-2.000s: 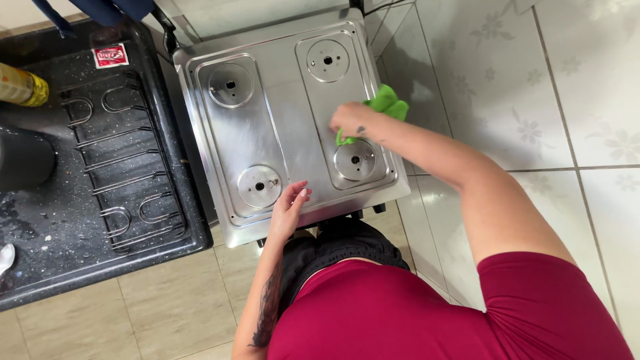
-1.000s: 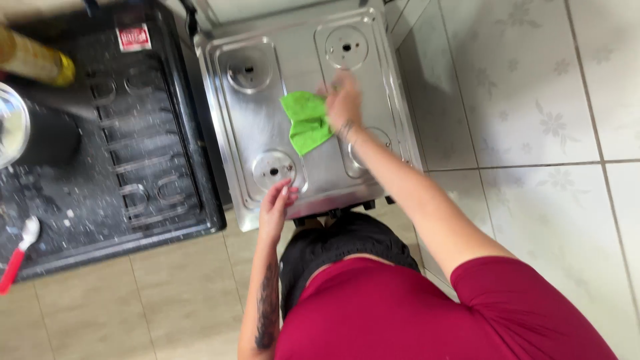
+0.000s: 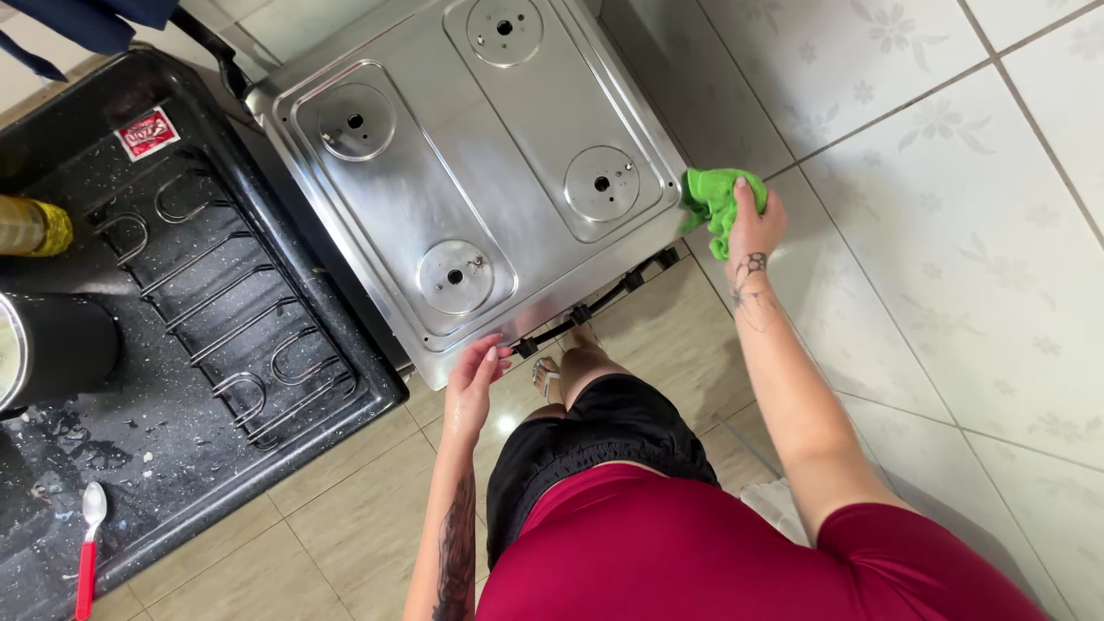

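A stainless-steel stove top lies below me, its burner seats bare. My right hand grips a green cloth against the right side edge of the stove, near the front corner. At the front edge, toward the left corner, is my left hand, holding nothing; its fingertips are at the metal rim, and whether they touch it cannot be told. Black control knobs run along the stove's front, just right of that hand.
Left of the stove, a black speckled sink counter holds a wire rack, a dark pot, a yellow bottle, a red-handled spoon and a red packet. A tiled wall stands close on the right.
My right hand has moved with the green cloth from the middle of the stove top to its right side edge. My left hand has stayed near the front edge.
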